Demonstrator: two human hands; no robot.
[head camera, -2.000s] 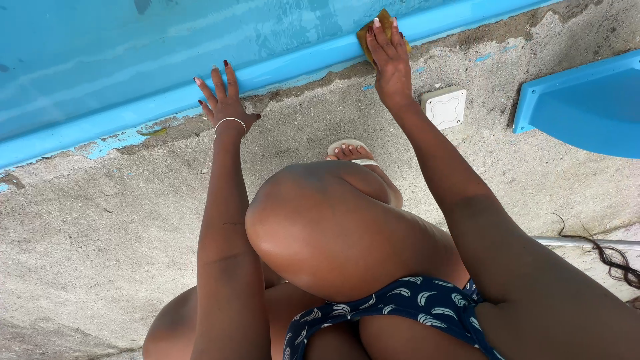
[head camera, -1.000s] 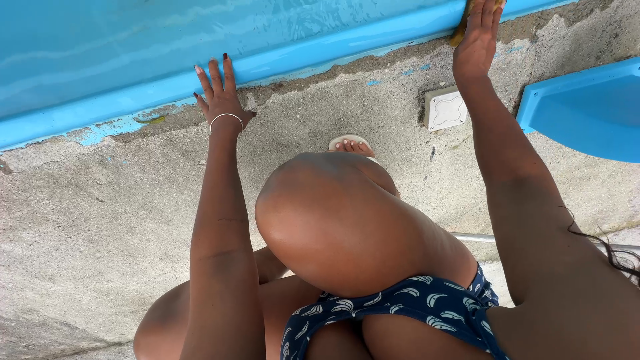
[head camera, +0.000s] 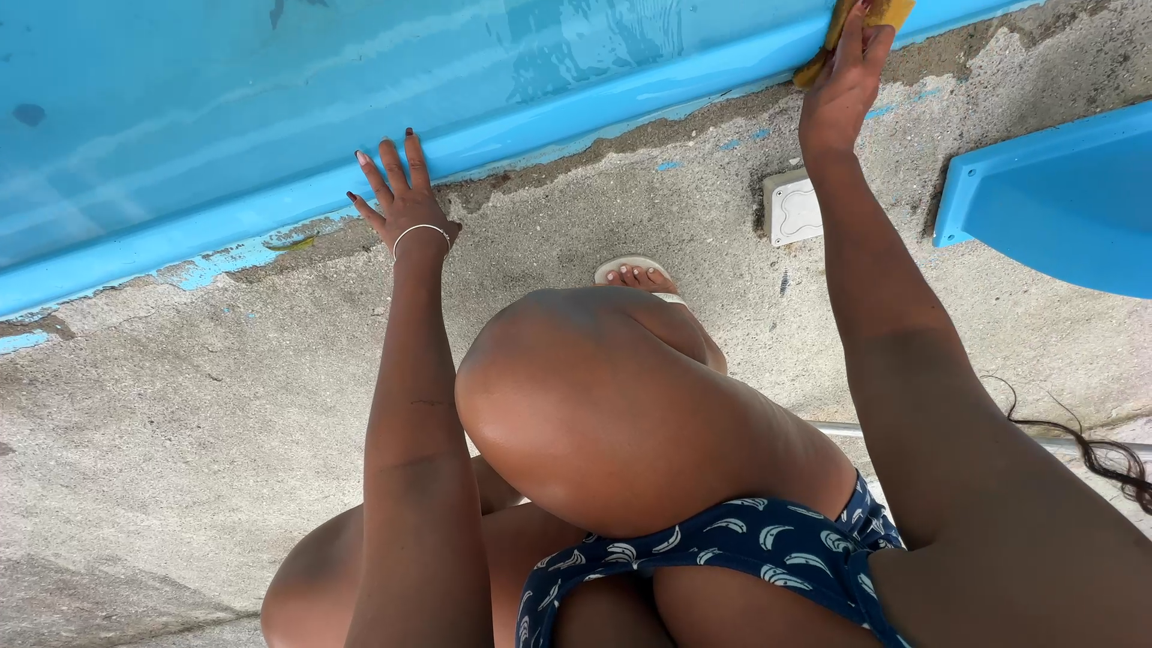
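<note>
My left hand (head camera: 407, 200), with a thin bracelet at the wrist, rests with its fingers spread on the blue rim (head camera: 297, 203) of a pool and holds nothing. Up at the top edge of the view, right of the middle, my right hand (head camera: 844, 94) grips a yellow sponge (head camera: 891, 13) against the same rim. The sponge is partly hidden by the fingers and cut off by the frame. Water (head camera: 225, 85) with a few dark spots lies beyond the rim.
Rough concrete (head camera: 270, 387) borders the pool, with flaking blue paint along its edge. A white square cover (head camera: 792, 209) sits right of my sandalled foot (head camera: 639, 273). Farther right is a blue moulded panel (head camera: 1062, 198). A pale pipe (head camera: 837, 429) runs behind my right arm.
My right hand has moved right along the rim with the sponge, past the white cover. My left hand has stayed spread on the rim.
</note>
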